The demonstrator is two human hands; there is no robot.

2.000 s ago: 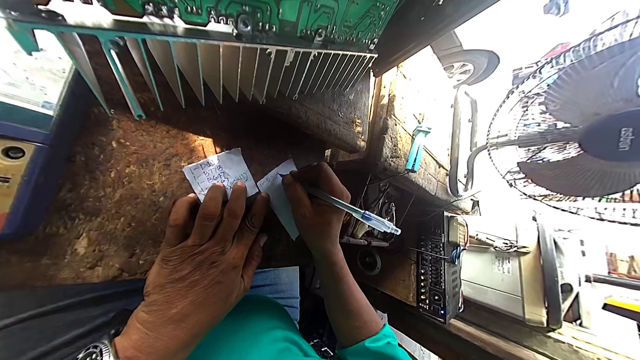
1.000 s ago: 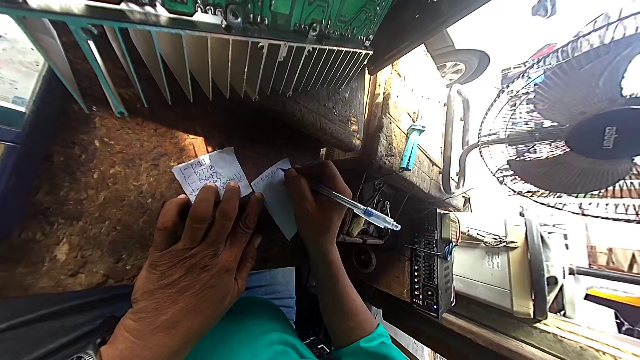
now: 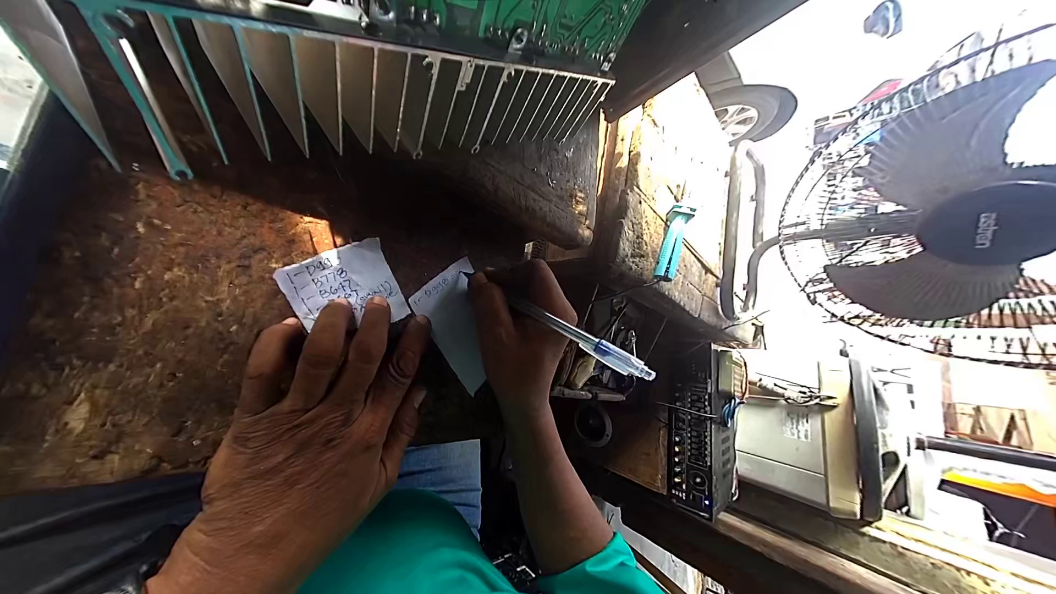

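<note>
My left hand (image 3: 322,421) lies palm down on the worn wooden bench (image 3: 124,330), its fingertips pressing the lower edge of a paper slip (image 3: 342,276) that bears handwriting. Its index finger reaches the edge of a second, narrower slip (image 3: 452,330), which has a short line of writing near its top. A ballpoint pen with a clear barrel (image 3: 598,346) is gripped in my right hand (image 3: 524,330), its tip hidden by the fingers at that second slip.
A finned metal heat sink (image 3: 363,91) with a green circuit board (image 3: 569,25) spans the top. At right are a turquoise-handled tool (image 3: 675,243), an audio unit with knobs (image 3: 700,437), a beige-cased device (image 3: 784,429) and a large fan (image 3: 982,227).
More of the first slip's writing shows above my left fingers than two seconds ago. My right hand still holds the pen at the second slip.
</note>
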